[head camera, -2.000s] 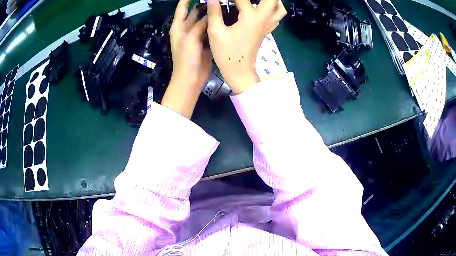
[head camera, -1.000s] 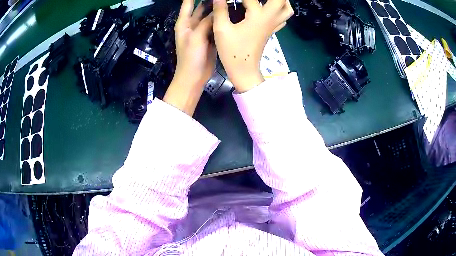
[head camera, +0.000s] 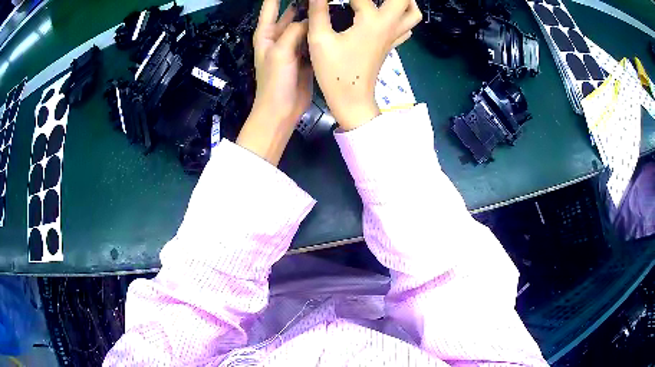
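My left hand (head camera: 284, 72) and my right hand (head camera: 352, 61) are close together at the top edge, their fingertips partly cut off. Between them they hold a black plastic part (head camera: 341, 17), mostly hidden by the fingers and the frame edge. A small white mark shows at its top. A white label sheet (head camera: 393, 84) with small blue print and a yellow edge lies partly under my right wrist. A glossy dark part (head camera: 312, 120) lies on the bench between my wrists.
Left is a heap of black parts (head camera: 161, 79), some with white strips. Right are more black parts (head camera: 490, 118). White strips with black discs lie at left (head camera: 47, 172) and right (head camera: 571, 46). White-yellow sheets (head camera: 616, 118) hang over the right bench edge.
The white mark between my hands is now smaller and nearer the top edge. My hands have shifted slightly right since the earliest frame. The left disc strips sit slightly higher and further left.
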